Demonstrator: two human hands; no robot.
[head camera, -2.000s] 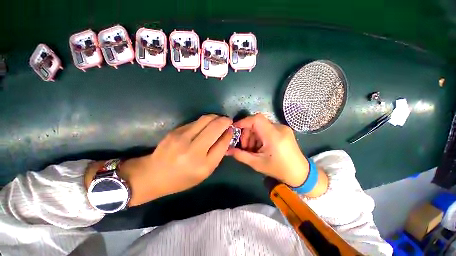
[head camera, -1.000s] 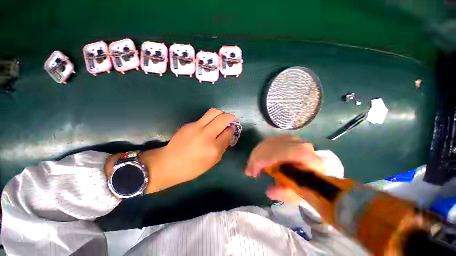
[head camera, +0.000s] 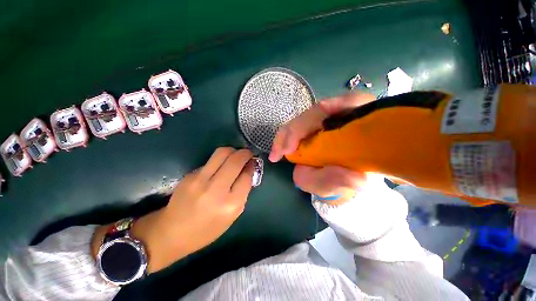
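My left hand (head camera: 205, 206) holds a small housing assembly (head camera: 257, 171) between its fingertips, low over the bench; only its edge shows. My right hand (head camera: 320, 138) grips the nose end of the orange electric screwdriver (head camera: 376, 141), which runs off the right edge. Its bit is hidden at my fingertips. The nose points at the near edge of the round perforated screw plate (head camera: 275, 106), right of the held housing and apart from it.
Several pink-rimmed housings (head camera: 140, 110) lie in a row at the left. Beyond the screwdriver lie a white scrap (head camera: 399, 81) and small loose parts (head camera: 355, 81). A small tan bit (head camera: 445, 28) lies farther back. Black racks (head camera: 508, 44) stand at the upper right.
My right hand has left the housing, taken hold of the orange screwdriver and brought its nose to the screw plate. My left hand still holds the housing. The view has turned to the right.
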